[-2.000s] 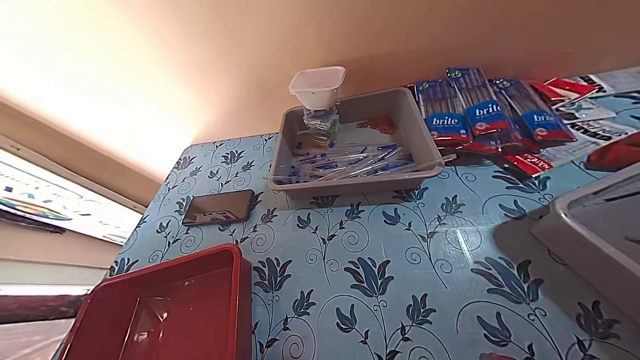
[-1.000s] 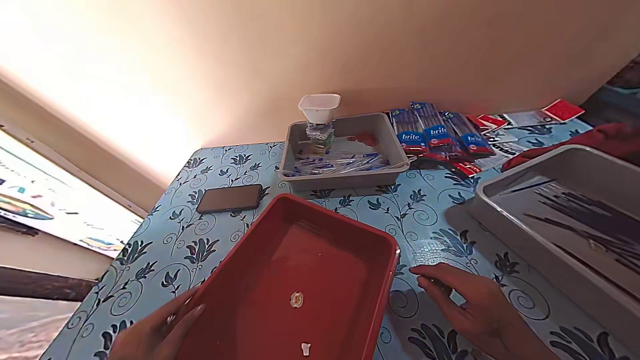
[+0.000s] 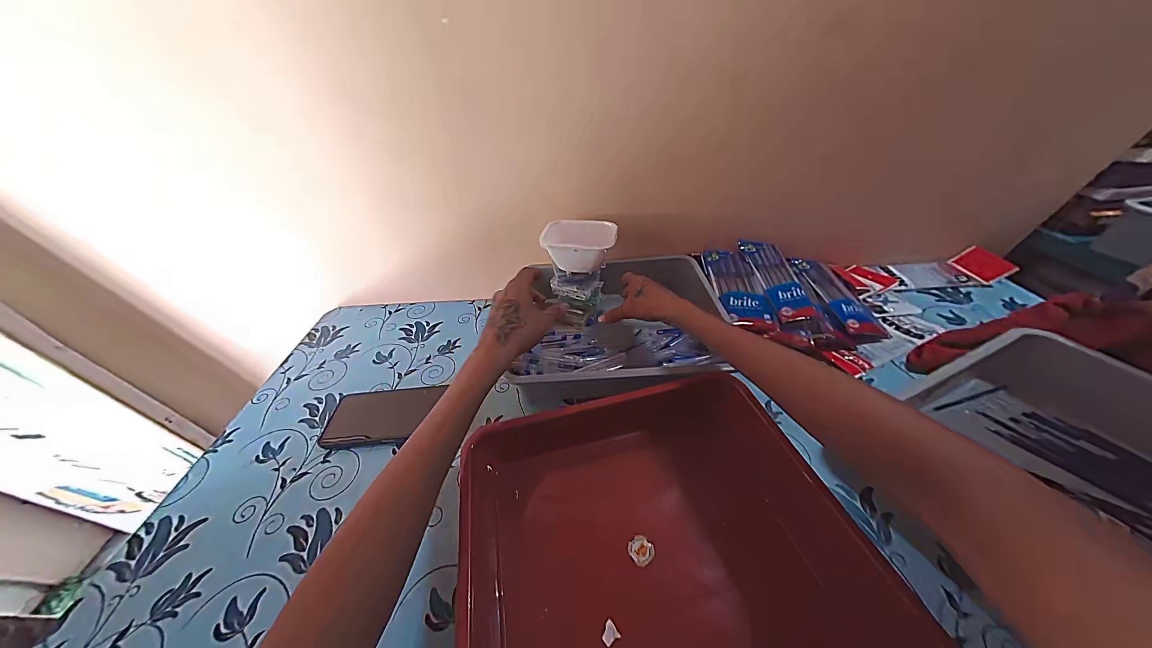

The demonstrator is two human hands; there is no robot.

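A stack of small clear plastic packets (image 3: 576, 290) stands in the far grey tray (image 3: 585, 378), with a white plastic tub (image 3: 579, 243) on top. My left hand (image 3: 520, 315) is at the left side of the stack, thumb near its lower part. On the other side is my right hand (image 3: 643, 301), fingers bent toward the stack; whether either hand touches it is unclear. Clear pens with blue caps (image 3: 576, 353) lie in the same tray below my hands. A red plastic tray (image 3: 612, 468) stands close in front, holding a small round piece (image 3: 641, 550) and a white scrap (image 3: 610, 633).
A dark phone (image 3: 382, 416) lies on the flowered tablecloth at left. Blue packs of pens (image 3: 783, 292) lie right of the far tray. Another grey tray (image 3: 1017, 346) with dark sticks is at right, beside a red cloth-like item (image 3: 1017, 326). The wall stands behind.
Both my hands have moved from beside the red tray to the packet stack in the far grey tray. The red tray, at lower left two seconds ago, is now in front of the grey tray.
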